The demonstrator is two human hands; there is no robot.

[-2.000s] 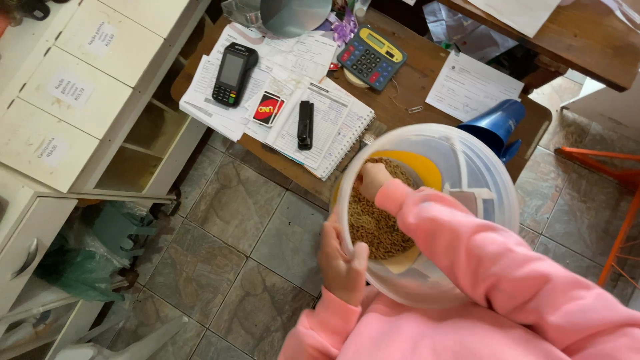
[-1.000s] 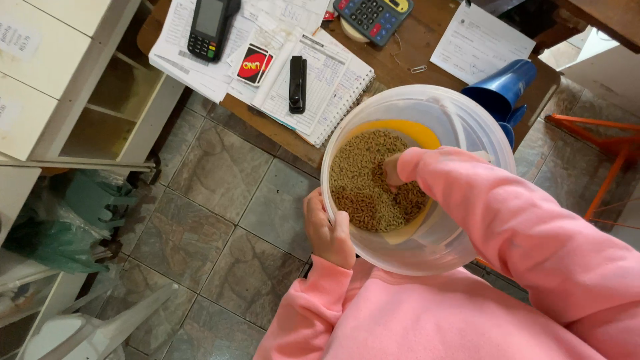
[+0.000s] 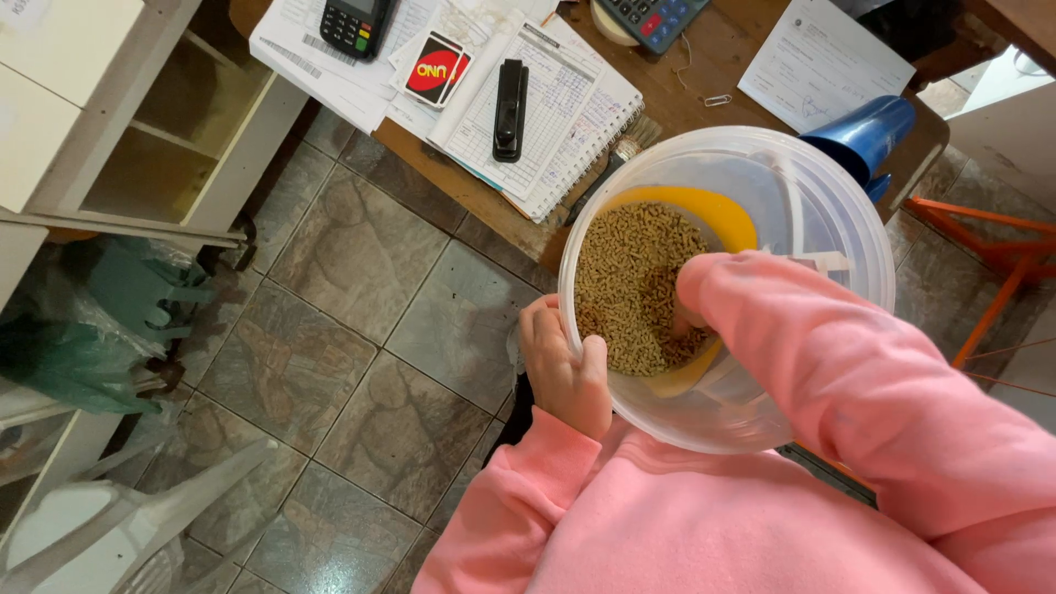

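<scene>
A clear plastic bucket (image 3: 825, 206) is tilted against my body, with tan and brown pellets (image 3: 635, 289) in its lower part. My left hand (image 3: 565, 363) grips the bucket's rim, thumb inside and fingers outside. My right hand (image 3: 689, 309) reaches into the bucket and sinks into the darker pellets; its fingers are mostly hidden by pellets and the pink sleeve, so whether it holds anything does not show. A yellow patch (image 3: 718, 214) shows on the bucket beside the pellets.
The wooden table (image 3: 709, 74) bears a stapler (image 3: 511, 111), spiral notebook (image 3: 577, 157), UNO card pack (image 3: 433, 70), card terminal (image 3: 356, 25), calculator (image 3: 652, 16), paper clip (image 3: 718, 100) and papers. A blue scoop (image 3: 866, 136) lies beside the bucket. Shelving stands left; an orange metal frame (image 3: 990, 305) right.
My right hand has moved within the pellets, and darker pellets now lie around it. My left hand stays on the rim. The view has shifted closer over the bucket.
</scene>
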